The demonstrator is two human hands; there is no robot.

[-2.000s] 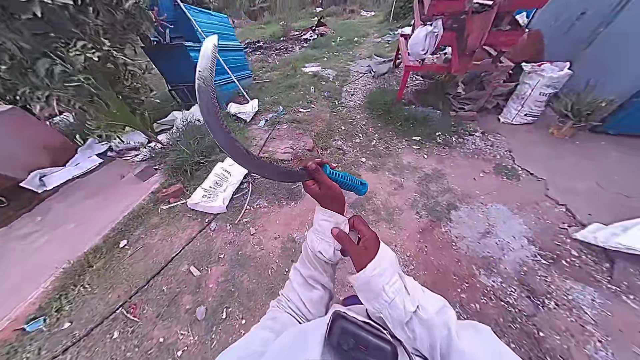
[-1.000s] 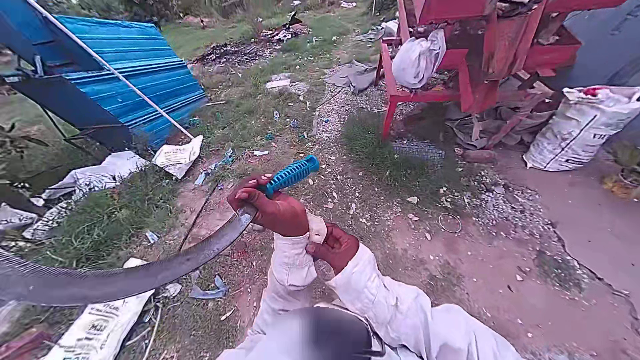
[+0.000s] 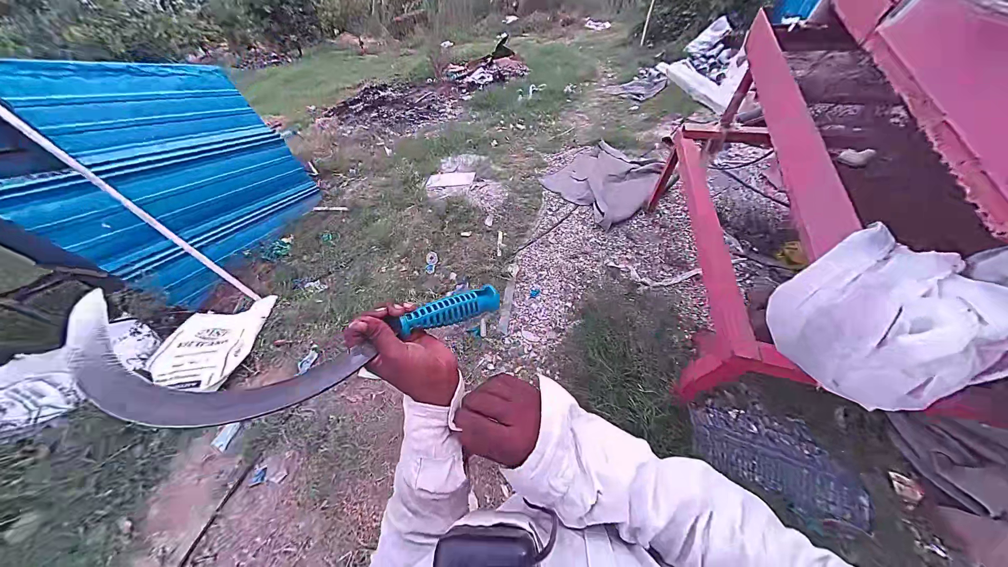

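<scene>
My left hand (image 3: 409,358) is closed around a sickle where its curved metal blade (image 3: 228,400) meets the blue ribbed plastic handle (image 3: 450,309). The blade curves out to the left, its tip pointing up, and the handle sticks out to the right. My right hand (image 3: 500,420) is at the left wrist, its fingers closed on the white cuff (image 3: 441,409) of the left sleeve. Its fingertips are partly hidden. A dark object (image 3: 494,545) shows at my chest, at the bottom edge of the view.
A blue corrugated metal sheet (image 3: 157,165) leans at the left, with a pole (image 3: 134,206) across it and a printed sack (image 3: 211,346) below. At the right stands a red metal frame (image 3: 720,268) bearing a white plastic bag (image 3: 882,319). A grey cloth (image 3: 610,183) lies on gravel ahead.
The sickle blade, raised two seconds ago, has swung down to the left. The right hand has moved from just beside the left wrist onto the cuff. The view has moved forward along the ground.
</scene>
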